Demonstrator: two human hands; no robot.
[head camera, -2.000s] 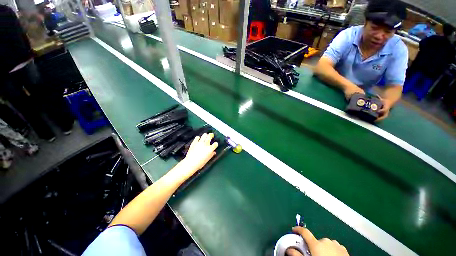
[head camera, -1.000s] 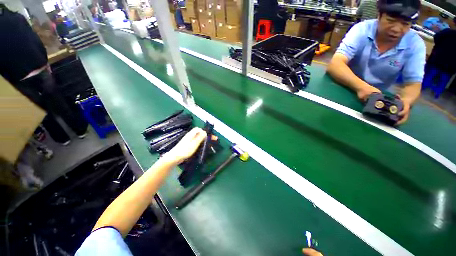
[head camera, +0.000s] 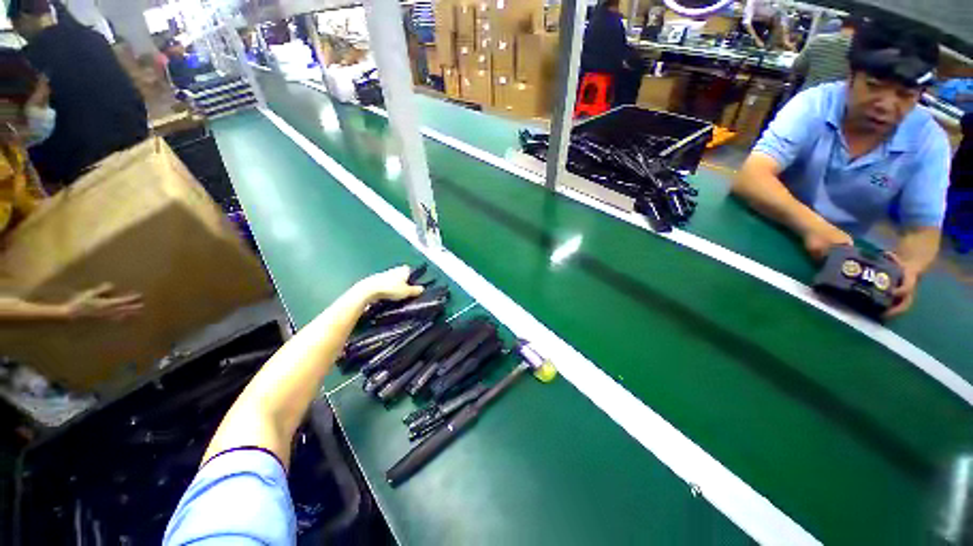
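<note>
A pile of black handle shells (head camera: 432, 357) lies on the green side bench. My left hand (head camera: 393, 286) is at the far end of the pile, its fingers on a dark handle; whether they are closed on it is hard to tell. A mallet (head camera: 459, 429) lies just nearer than the pile, its long black grip towards the bench edge and its silver head with yellow-green tip by the white rail. My right hand is out of the picture.
A black parts bin (head camera: 181, 469) stands at lower left. A person holds a large cardboard box (head camera: 139, 267) beside it. Across the belt (head camera: 640, 309), a worker in light blue holds a dark block (head camera: 859, 279). A metal post (head camera: 405, 128) rises by the rail.
My left hand has moved to the far end of the pile, and the handles lie more spread towards the mallet. My right hand has left the view. The cardboard box has come further in from the left.
</note>
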